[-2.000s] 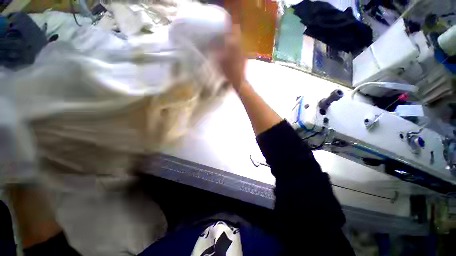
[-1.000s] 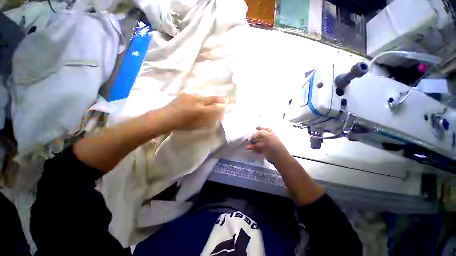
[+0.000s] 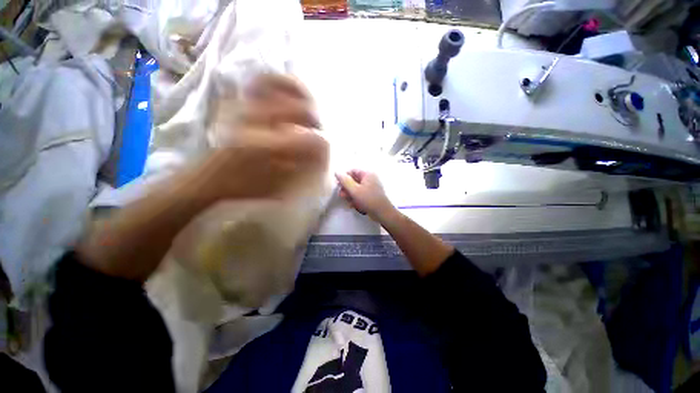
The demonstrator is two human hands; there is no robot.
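An off-white garment panel [image 3: 253, 38] lies on the left part of the white table and hangs over its front edge. My left hand [image 3: 280, 142] is blurred and raised over the cloth; whether its fingers hold cloth cannot be told. My right hand [image 3: 361, 192] pinches the cloth's right edge between its fingertips, left of the sewing machine [image 3: 537, 100]. The presser foot and needle are hard to make out. A blurred yellowish piece [image 3: 234, 257] shows on the cloth near the table's front edge.
A blue strip [image 3: 137, 123] lies left of the panel, beside more heaped pale cloth [image 3: 46, 146]. The table's grey, ruler-marked front edge [image 3: 345, 247] runs before my lap. An orange flat item [image 3: 325, 8] is at the back. Pale cloth [image 3: 564, 315] hangs below the table at right.
The view has shifted. Both hands were first apart with blurred cloth, then came together near the cloth's right edge. Now my left hand is higher and blurred; my right hand remains at the edge.
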